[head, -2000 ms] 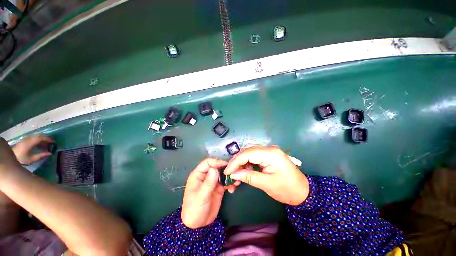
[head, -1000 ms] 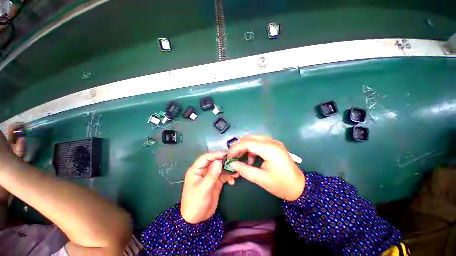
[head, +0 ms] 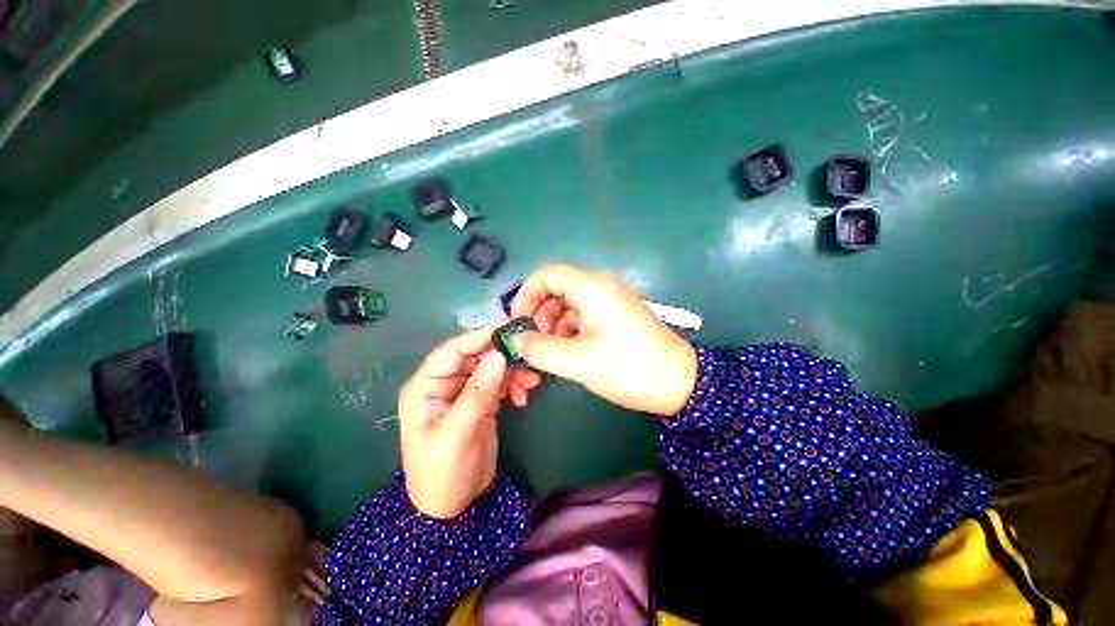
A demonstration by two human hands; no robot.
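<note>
A small black housing with a green circuit board (head: 515, 344) in it is held between both hands above the green bench. My left hand (head: 455, 416) grips its left side with thumb and fingers. My right hand (head: 608, 339) has its thumb and fingertips on the board's right side. The fingers partly hide the unit. Another black shell (head: 511, 297) lies just behind my right fingers, mostly covered. A white flat strip (head: 676, 317) lies beyond my right hand, partly hidden by it.
Black shells (head: 482, 254) and small white parts (head: 303, 263) lie at left centre. Several shells (head: 767, 170) are at right. A black ribbed tray (head: 149, 389) and a neighbour's arm (head: 147, 514) are at left. A white rail (head: 404, 120) borders the belt, which carries a unit (head: 281, 64).
The camera view has shifted, so bench items appear further left and higher. Both hands still hold the unit, now tilted with its green board showing more. The neighbour's hand has left the view.
</note>
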